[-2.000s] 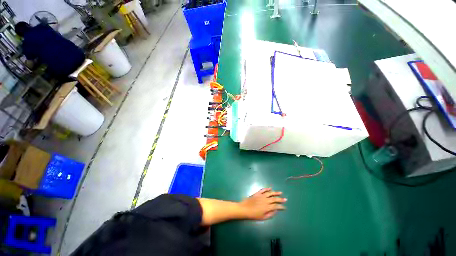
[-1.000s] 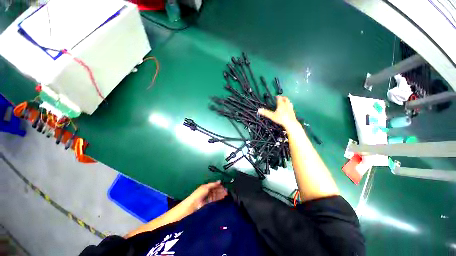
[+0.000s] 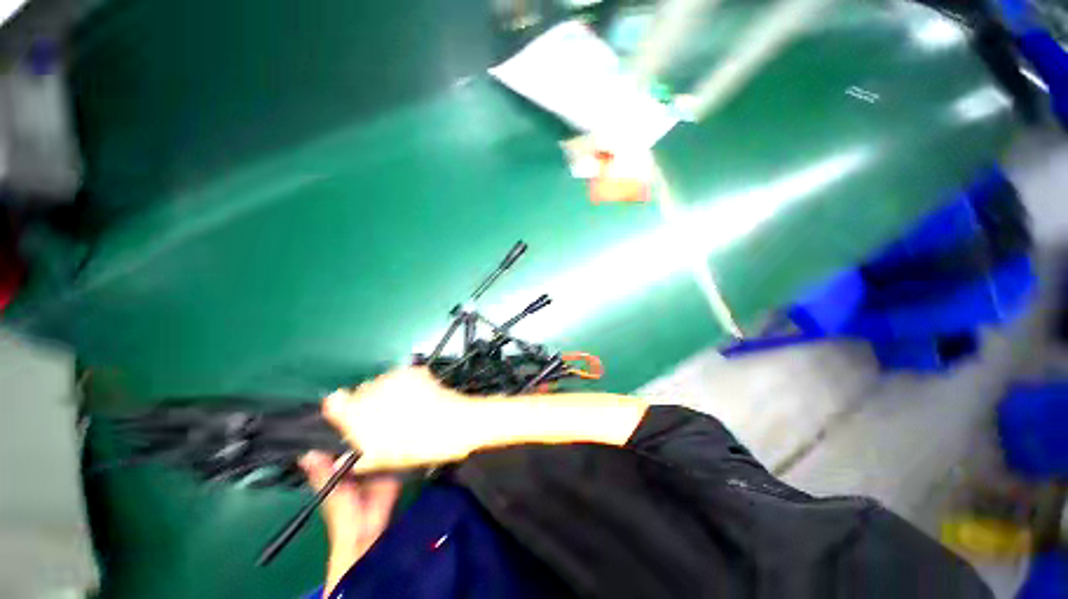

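Observation:
A blurred bunch of short black cables (image 3: 223, 435) lies at the lower left over the green bench. My right hand (image 3: 404, 421) is on its right end, fingers curled round it. My left hand (image 3: 351, 503) is just below, partly hidden by the right hand and blurred; a single black cable (image 3: 307, 510) slants down-left beside it. More short black cables (image 3: 480, 351) with thick ends lie loose just above my right forearm. An orange scissor handle (image 3: 582, 365) shows at their right side.
A white sheet (image 3: 568, 73) with an orange-red piece (image 3: 618, 185) lies at the far side of the green bench (image 3: 269, 246). Blurred blue plastic bins (image 3: 914, 293) stand beyond the bench edge at right. A pale box-shaped unit (image 3: 41, 468) is at the left rim.
The view has swung right along the bench. My right hand has gone from resting on the cable pile to gripping a bunch, now left of the loose cables. My left hand has come beside it.

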